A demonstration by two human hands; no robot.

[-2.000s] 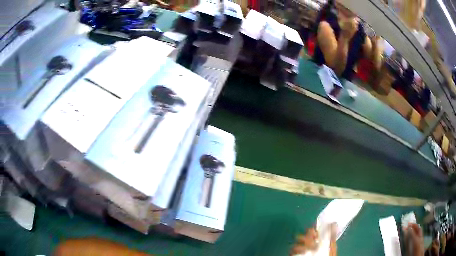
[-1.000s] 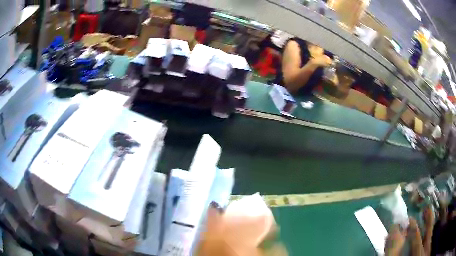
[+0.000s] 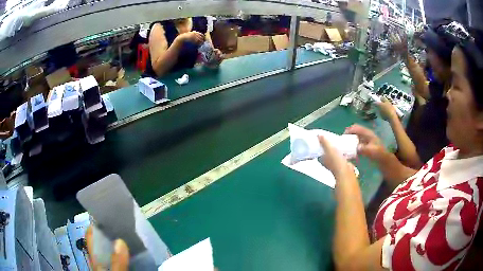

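Observation:
An open retail carton (image 3: 152, 244) stands at the lower left, its greyish end flap (image 3: 108, 204) raised. My left hand (image 3: 108, 255) grips the carton at the bottom edge of the picture; only some fingers show. A white sheet-like piece (image 3: 193, 258), possibly part of a wrapped device, shows at the bottom edge just right of the carton mouth. What holds it is cut off. My right hand is not in view.
Stacked cartons (image 3: 24, 233) stand at far left. A neighbour at right holds a white wrapped device (image 3: 307, 145) over the green bench (image 3: 243, 211). Open cartons (image 3: 69, 100) line the conveyor's far side, where another person works.
The view has swung right. The blurred hand and white bundle at the bottom middle are gone from there; an open carton with a raised flap now shows in my left hand.

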